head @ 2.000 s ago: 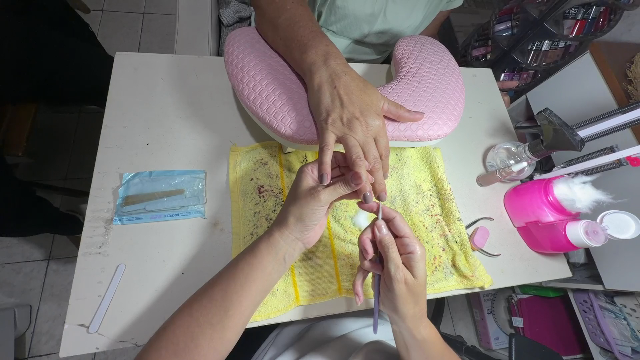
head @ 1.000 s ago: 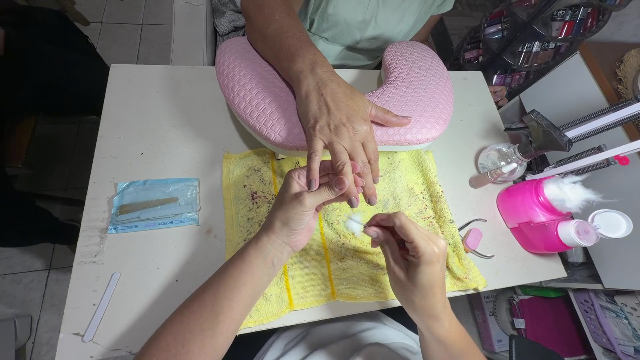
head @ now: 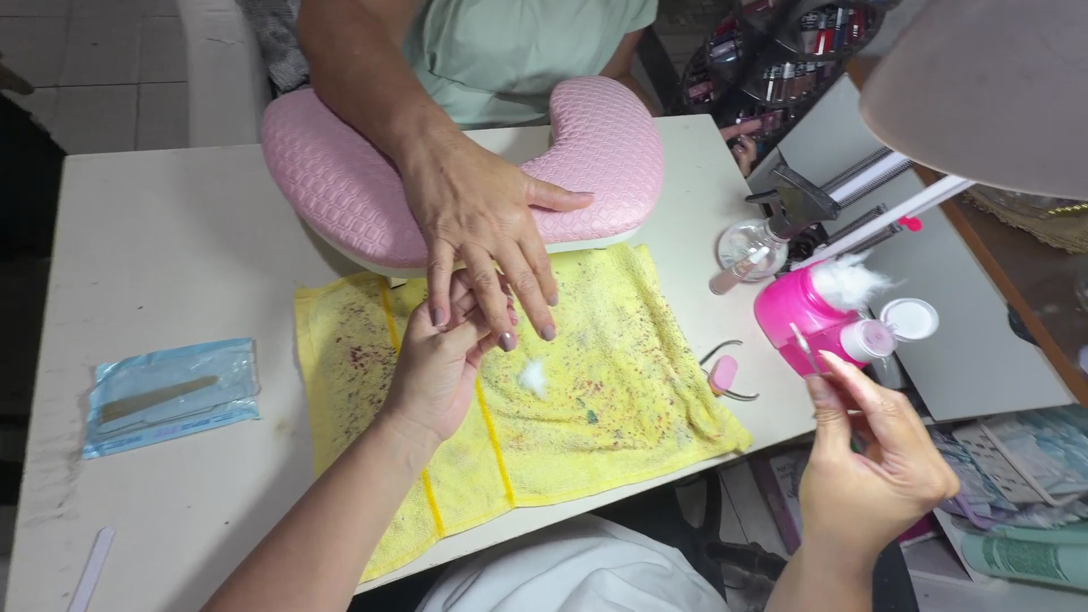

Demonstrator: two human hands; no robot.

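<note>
My left hand [head: 442, 357] is under the fingers of another person's hand [head: 484, 212] and touches them; its own fingers are partly hidden there. That hand has painted nails and rests over a pink padded armrest [head: 608, 157]. My right hand [head: 867, 442] pinches a thin stick [head: 803, 347] at the right, in front of a pink bottle [head: 854, 338] with a flipped-up cap. A tuft of white cotton [head: 534, 376] lies on the stained yellow towel [head: 586, 442], right of my left hand.
Cuticle nippers [head: 724, 374] lie beside the towel. Behind the pink bottle, a pink container [head: 786, 306] holds cotton [head: 850, 282]. A glass jar [head: 752, 248] stands near a lamp [head: 986, 93]. At left are a blue packet [head: 174, 395] with a nail file inside and another file [head: 91, 569].
My right hand has moved right, from the towel to the pink bottle. The cotton that was at its fingertips a second ago now lies on the towel. My left hand remains under the other person's fingers.
</note>
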